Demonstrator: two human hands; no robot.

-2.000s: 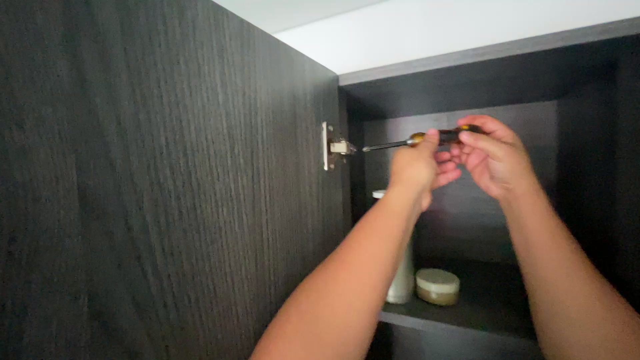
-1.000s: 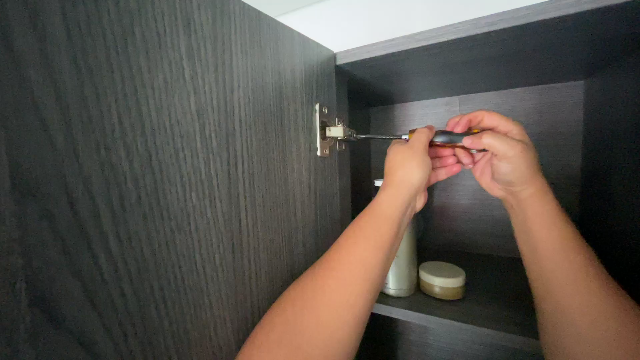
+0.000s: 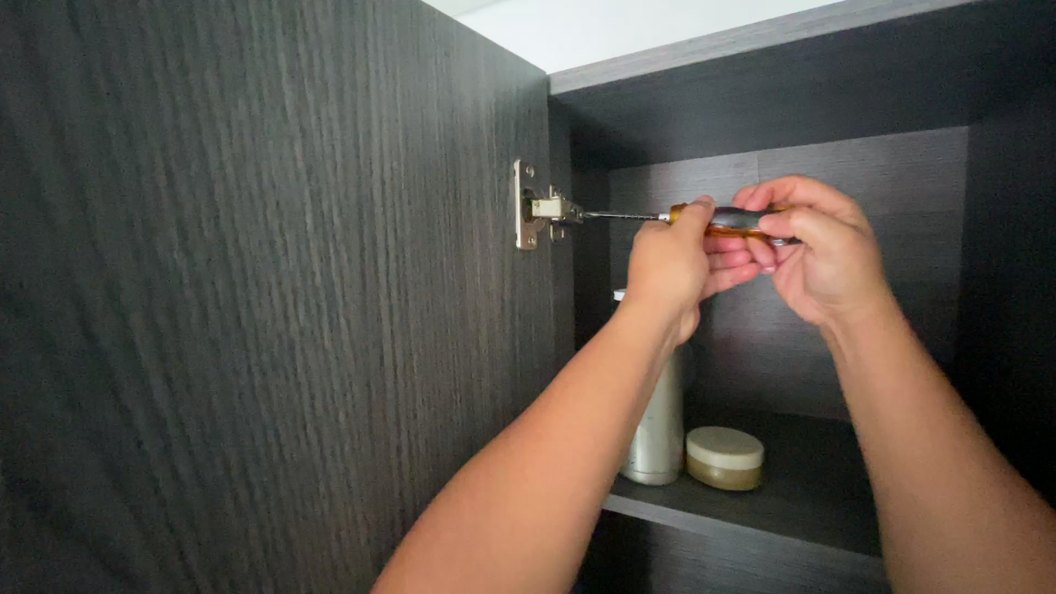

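Observation:
My left hand (image 3: 672,252) grips the front of a screwdriver's dark and amber handle (image 3: 737,219), near the shaft. Around the rear of that handle are the thumb and fingers of my right hand (image 3: 821,243). The shaft (image 3: 624,215) points left, its tip at the inner end of a metal concealed hinge (image 3: 557,209); whether it sits in a screw is too small to tell. The hinge's cup plate is fixed to a dark woodgrain cabinet door (image 3: 330,272), which stands open.
Below my hands, a pale bottle (image 3: 656,429), partly hidden by my left forearm, stands beside a low jar with a white lid (image 3: 725,458) on the cabinet shelf (image 3: 800,503). The cabinet's top panel (image 3: 742,91) runs above my hands.
Both hands stay on the screwdriver, which still points at the hinge. My right fingers have shifted slightly on the handle. The view has moved a little.

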